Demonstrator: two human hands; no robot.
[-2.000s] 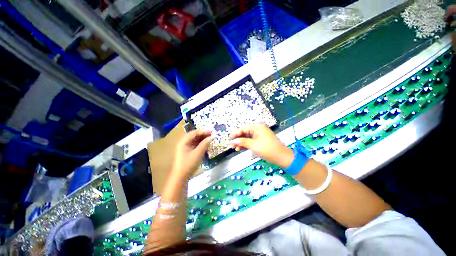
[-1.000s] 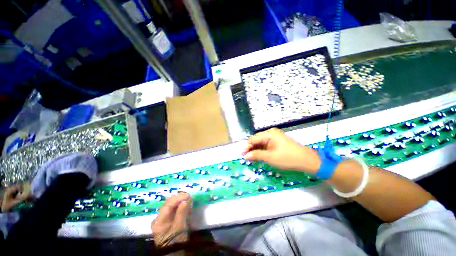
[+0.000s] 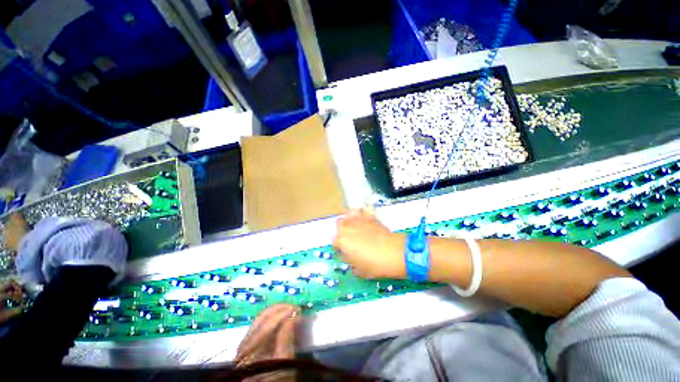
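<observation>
My right hand (image 3: 369, 245), with a blue strap (image 3: 417, 255) and white bangle, is over the upper edge of the green circuit boards (image 3: 246, 287). Its fingers are curled with the tips turned away, so I cannot see whether they hold a piece. My left hand (image 3: 272, 336) is blurred and partly cut off at the bottom, at the lower rail; I cannot see anything in it. The boards carry rows of small dark parts with bright tops. The black tray (image 3: 531, 149) full of small white components (image 3: 447, 134) lies behind the rail.
Loose white pieces (image 3: 552, 118) lie right of the tray. Left of it are a cardboard sheet (image 3: 291, 175), a dark tray (image 3: 221, 194) and a bin of silvery parts (image 3: 97, 205). A neighbour's sleeve (image 3: 74, 250) is at the left. A thin blue coiled cord (image 3: 501, 33) crosses the tray.
Both hands have left the component tray since the first frame. Since the second frame, my right hand has moved slightly left and down, and my left hand slightly right and down.
</observation>
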